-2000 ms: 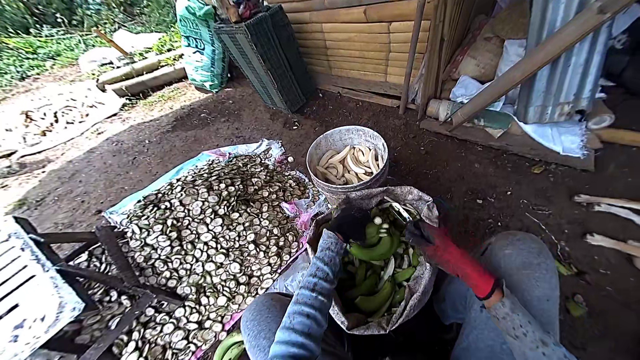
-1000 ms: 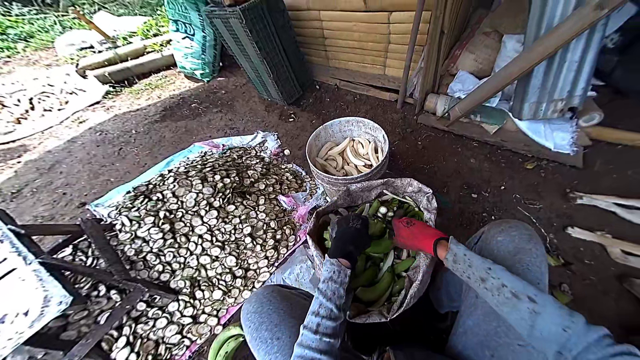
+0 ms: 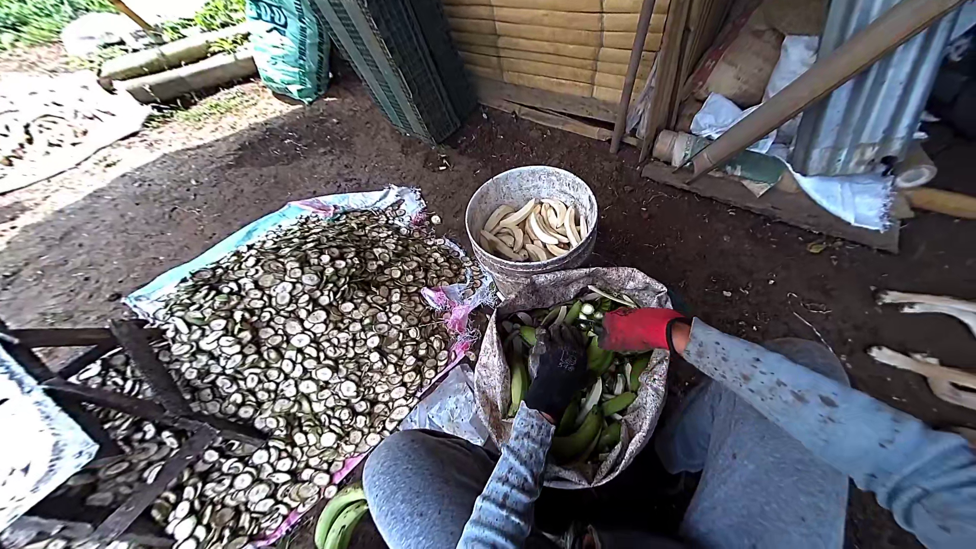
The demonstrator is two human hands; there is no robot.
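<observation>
Between my knees stands an open woven sack [image 3: 648, 412] holding green bananas or plantains [image 3: 577, 441] and strips of green peel [image 3: 591, 400]. My left hand [image 3: 559, 370], in a black glove, reaches down into the sack onto the green pieces; its fingertips are partly hidden. My right hand [image 3: 639, 329], in a red glove, is at the sack's right side, close to the left hand, its fingers bent down among the peels. Whether either hand grips anything cannot be made out. Just behind the sack, a stained white bucket [image 3: 531, 179] contains peeled, pale fruit [image 3: 534, 229].
Sliced rounds [image 3: 290, 328] lie heaped on a sheet [image 3: 221, 252] at left, under a dark wooden frame [image 3: 152, 374]. Green bananas [image 3: 341, 518] lie by my left knee. A tall dark basket [image 3: 396, 69], a green sack [image 3: 288, 49] and a leaning pole [image 3: 823, 88] stand farther back.
Two seconds ago my hands were farther apart over the sack; now they are close together and lower among the green pieces.
</observation>
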